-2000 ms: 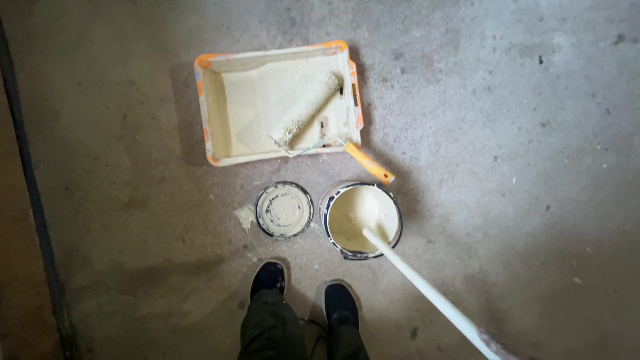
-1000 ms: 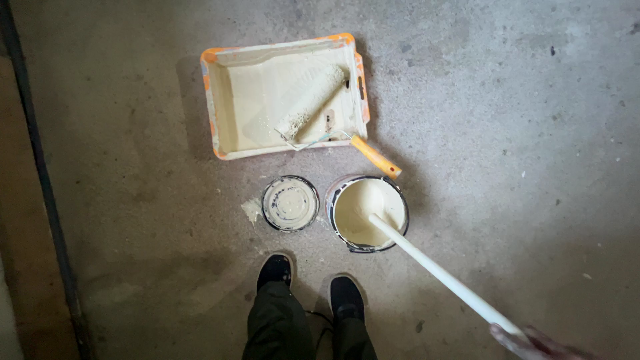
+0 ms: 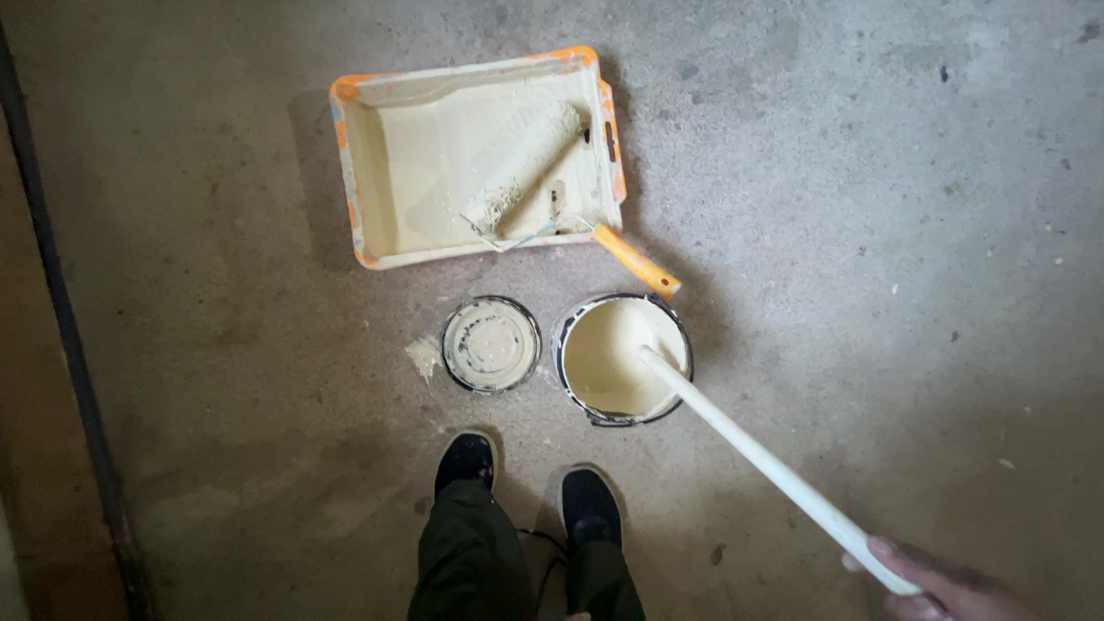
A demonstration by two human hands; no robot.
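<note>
At the lower right, my right hand (image 3: 936, 582) grips a long white pole (image 3: 776, 470) near its upper end. The pole slants down into a round bucket (image 3: 595, 354) of cream paint, and its lower end is hidden in the bucket. A paint-smeared round lid (image 3: 492, 345) lies just left of the bucket. Above them is an orange-rimmed paint tray (image 3: 348, 155) coated in cream paint. A paint roller (image 3: 526, 168) rests across it, its orange handle (image 3: 634, 263) sticking out over the tray's lower right corner. A sliver of skin shows at the bottom edge between the legs; whether it is my left hand I cannot tell.
My dark shoes (image 3: 591, 509) stand on the concrete floor just below the lid and bucket. A thin dark cord (image 3: 548, 561) shows between the trouser legs. A paint smear (image 3: 425, 358) marks the floor beside the lid. A dark strip (image 3: 73, 345) runs along the left side.
My right hand, out of clear view two seconds ago, has come further into view at the lower right, on the pole. The pole's lower end stays in the bucket.
</note>
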